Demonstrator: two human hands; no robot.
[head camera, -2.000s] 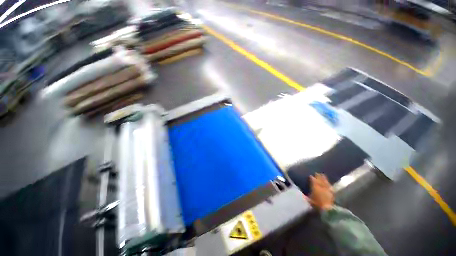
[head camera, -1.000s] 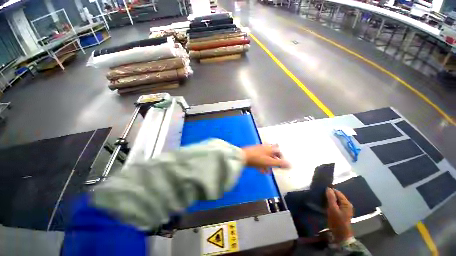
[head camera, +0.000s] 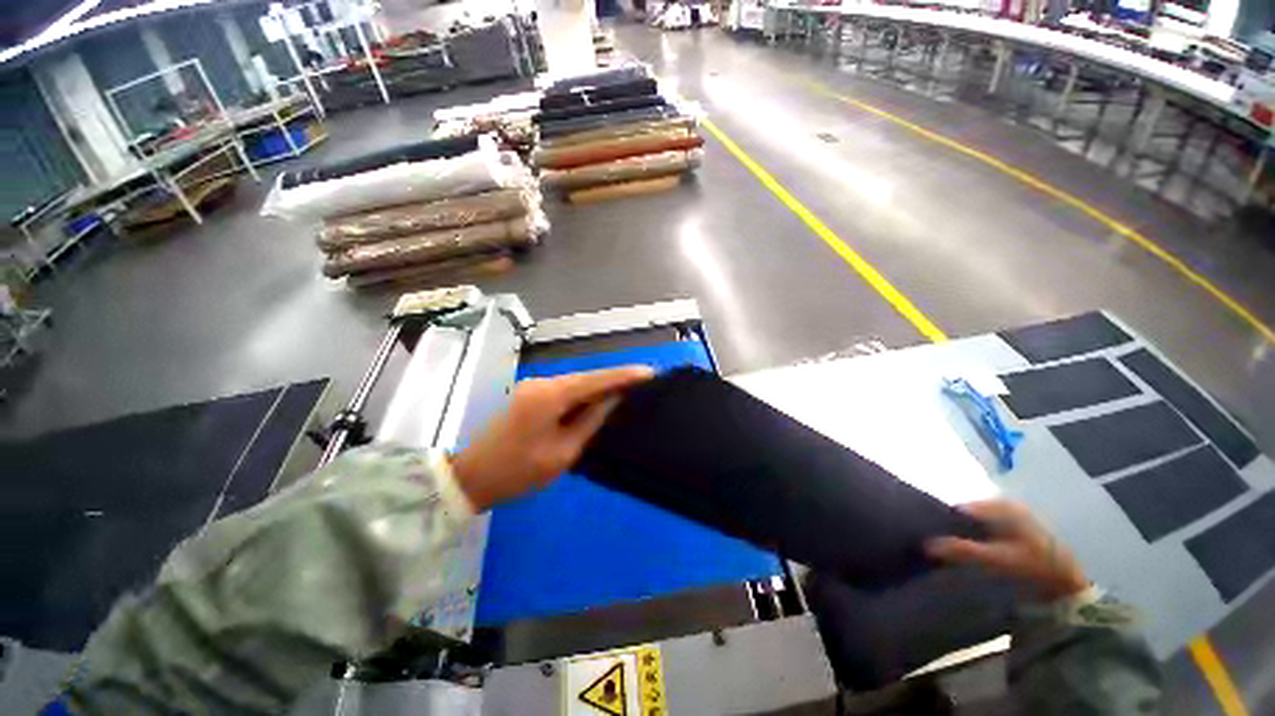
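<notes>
A dark cut panel (head camera: 783, 476) is stretched between my two hands above the blue feed belt (head camera: 601, 553) and the white side board. My left hand (head camera: 538, 432) holds its left end over the belt, near the pale main rollers. My right hand (head camera: 1014, 550) holds its right end over the side board. The panel is tilted, its right end lower in the view. Another dark panel or stack (head camera: 895, 629) lies below it at the belt's right end, partly covered by the held panel and my right hand.
Several dark panels lie on the side board (head camera: 1042, 476), beside a blue tool or strap (head camera: 984, 423). A roller shaft with collars (head camera: 366, 396) runs along the machine's left. Large dark panels (head camera: 119, 490) cover the left table. Fabric rolls (head camera: 427, 213) are stacked on the floor beyond.
My left hand has taken hold of one end of the panel. The panel is lifted and spread across the belt. My right hand has moved slightly up and right with its end.
</notes>
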